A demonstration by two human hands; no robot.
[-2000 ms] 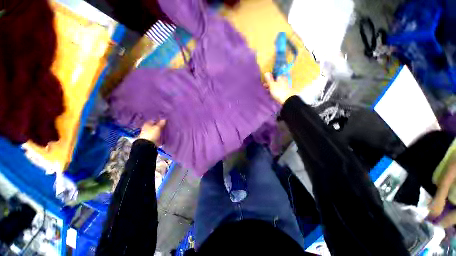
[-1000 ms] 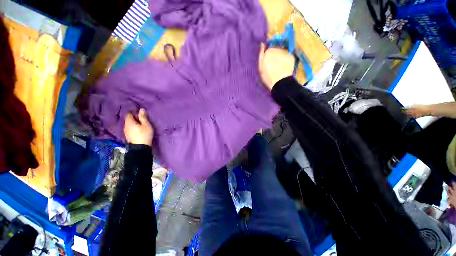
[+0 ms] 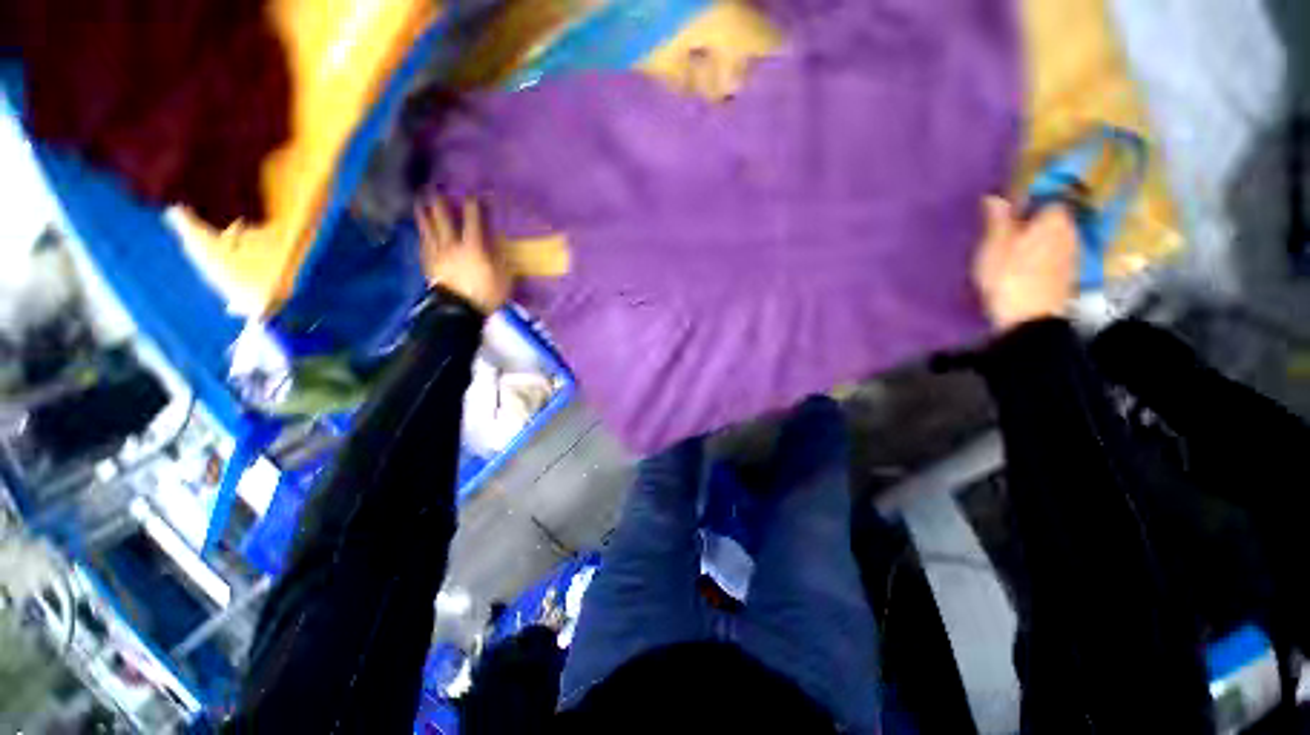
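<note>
The purple garment (image 3: 776, 216) lies spread over the yellow-topped stand (image 3: 1106, 72), its lower edge hanging towards my legs. My left hand (image 3: 463, 256) is at the garment's left edge with fingers spread; blur hides whether it grips the cloth. My right hand (image 3: 1029, 259) is at the garment's right edge, its fingers bent around the blue tape measure (image 3: 1103, 187), which loops out above the hand. Gathered folds run down the garment's lower part. The frame is blurred.
Dark red garment pieces (image 3: 158, 101) lie at the upper left on another yellow surface (image 3: 319, 101) with a blue edge. A blue-edged box with pale cloth (image 3: 506, 402) stands below my left hand. A white sewing table with machine parts (image 3: 158, 531) is at the lower left.
The view has turned, so the garment appears further right and higher. My left hand's fingers are more spread at its edge. My right hand has moved lower along the right edge, still with the tape.
</note>
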